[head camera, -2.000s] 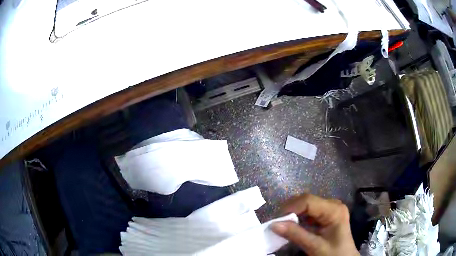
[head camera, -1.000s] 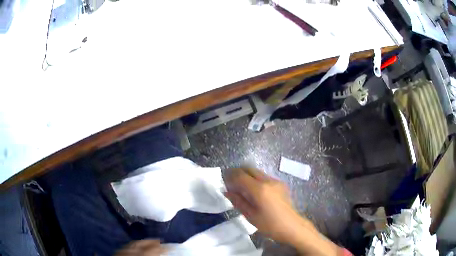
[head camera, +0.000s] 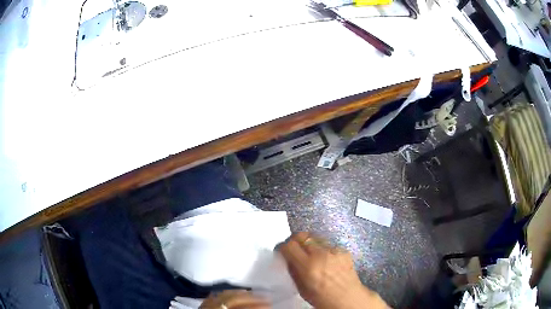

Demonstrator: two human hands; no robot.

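A stack of white cut pieces (head camera: 211, 241) lies on my dark-clothed thigh below the table edge. My right hand (head camera: 320, 265) is at the stack's right side, its fingers closed on the edge of a blurred white piece (head camera: 272, 274). My left hand (head camera: 237, 300) is cut off by the bottom edge and blurred; what its fingers hold is hidden. Part of the near stack (head camera: 184, 303) shows at the bottom edge, left of my left hand.
The white table (head camera: 199, 102) with its brown wooden edge crosses above my lap. On it lie a dark red-handled tool (head camera: 368, 39) and a yellow tool (head camera: 373, 2). A white strip (head camera: 396, 111) hangs over the edge. A spiky white heap (head camera: 507, 283) is at lower right.
The view has shifted, showing more table. My right hand moved from the near stack to the far stack's right side. My left hand has come into view at the bottom.
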